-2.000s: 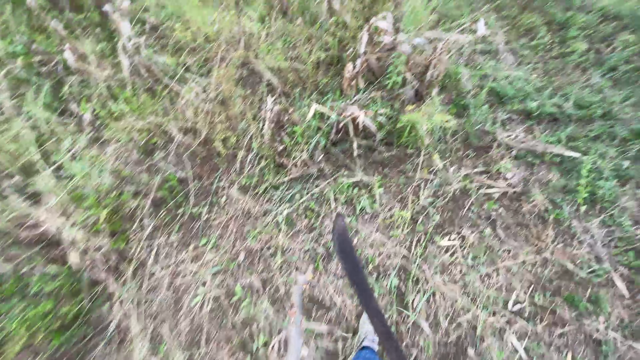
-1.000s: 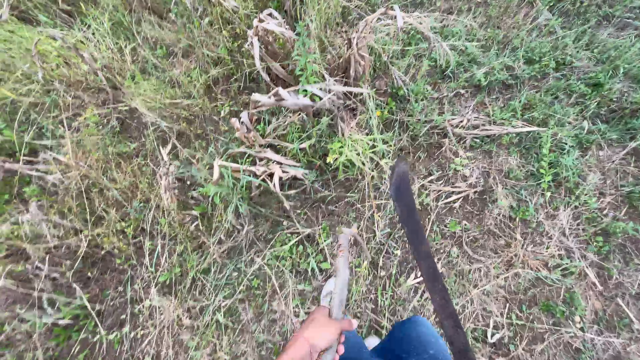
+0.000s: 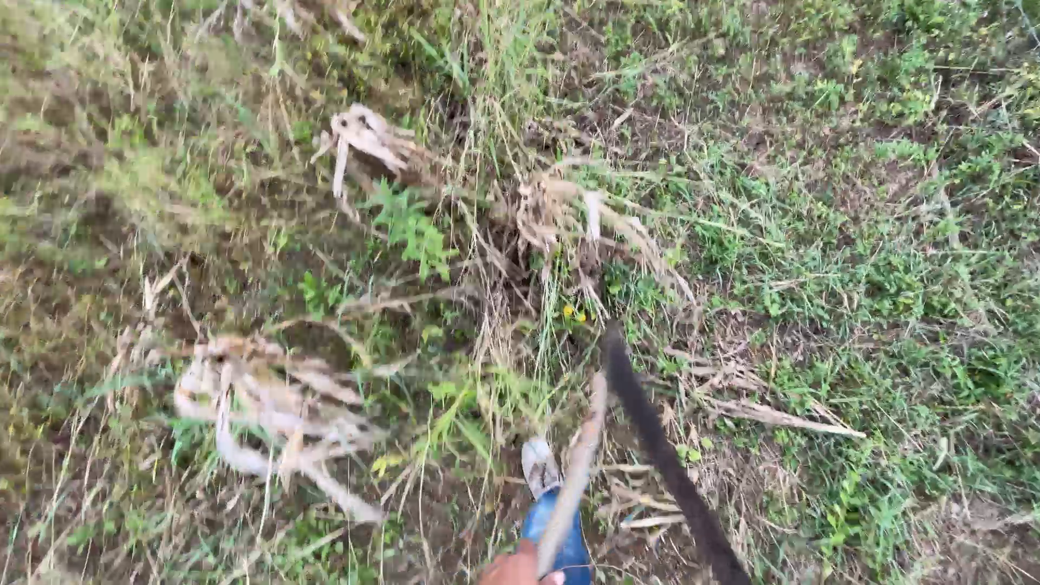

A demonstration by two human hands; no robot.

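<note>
My left hand [image 3: 513,566], at the bottom edge of the head view, is closed around a pale wooden stick [image 3: 575,471] that points up and slightly right. Beside it on the right, a long dark blade [image 3: 662,455], like a machete's, reaches in from the bottom edge, its tip near the stick's upper end. The blade's handle is out of frame, and so is my right hand. Below the stick show a blue-jeans leg [image 3: 578,540] and a light, soiled shoe [image 3: 539,466] on the ground.
Dry, bent plant stalks lie in a clump at left [image 3: 268,406], with another dry clump [image 3: 561,211] at upper centre. Low green weeds [image 3: 886,268] cover the right side. Flattened dry stalks [image 3: 772,413] lie right of the blade.
The view has moved over the ground. My left hand, plainly seen around the stick one second ago, is now lower and partly cut off by the frame. A shoe now shows more fully.
</note>
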